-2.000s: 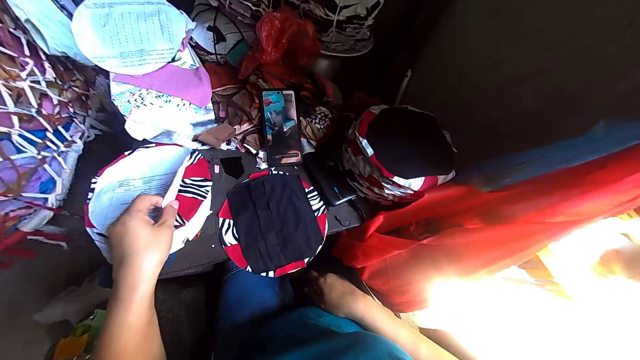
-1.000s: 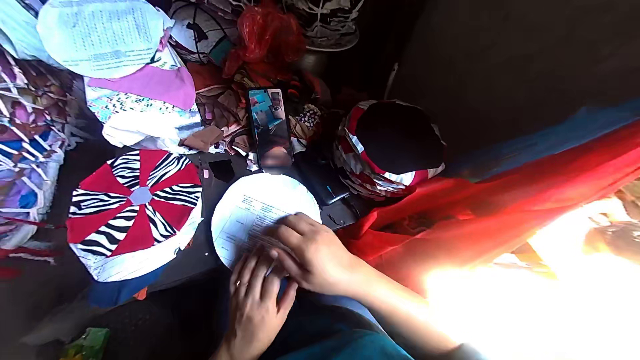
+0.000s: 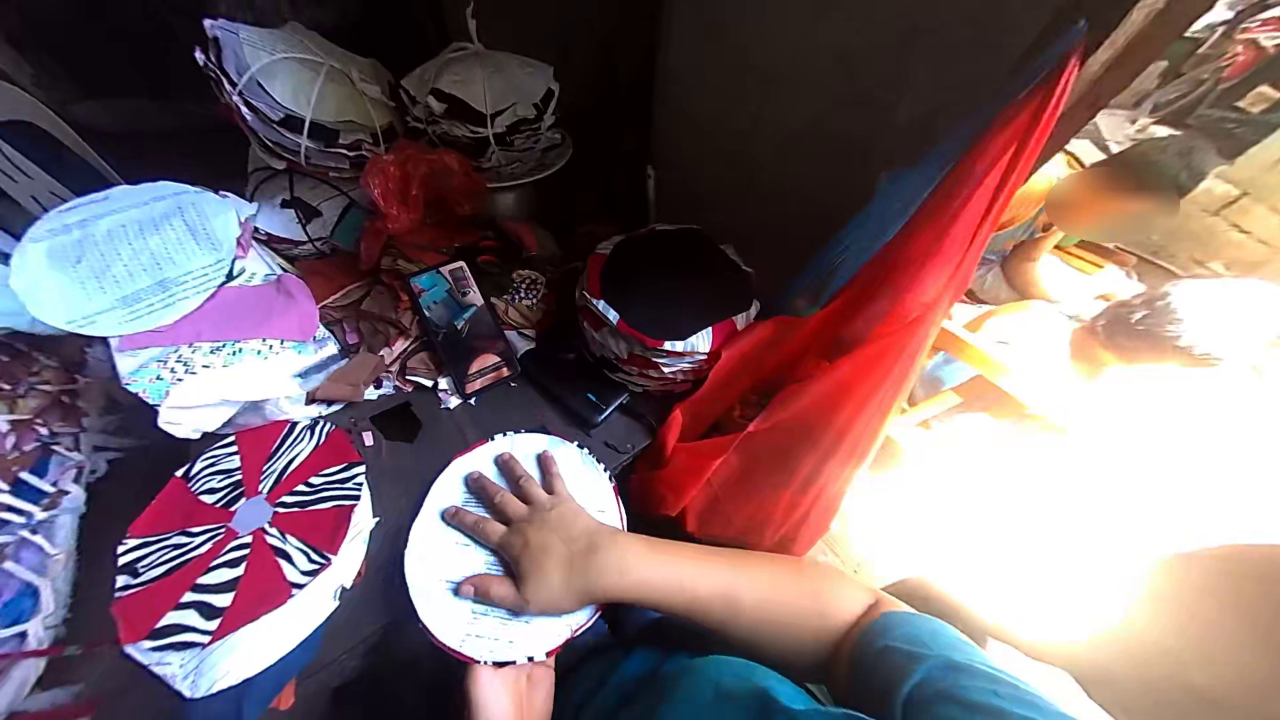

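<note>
A round piece backed with printed paper [image 3: 450, 560] lies in front of me, with red and zebra-striped cloth showing at its rim. My right hand [image 3: 545, 545] rests flat on the paper, fingers spread. Below the piece's lower edge, part of my left hand [image 3: 512, 690] shows; its fingers are hidden under the piece. To the left lies a round patchwork piece of red and zebra-striped wedges [image 3: 240, 540], with a grey centre patch and white material along its lower edge. A stack of round cloth pieces, black on top [image 3: 675, 285], stands behind to the right.
A smartphone [image 3: 463, 325] leans on fabric scraps. A dark flat object [image 3: 590, 395] lies right of it. Paper discs [image 3: 130, 260] and cloth lie at the left; tied bundles [image 3: 310, 95] stand behind. Red sheer fabric [image 3: 800, 430] hangs at the right. People are beyond it in bright light.
Two seconds ago the piece before me showed a black face; now paper is uppermost. My right hand has spread flat, and my left has gone partly underneath. The view has shifted, showing more background.
</note>
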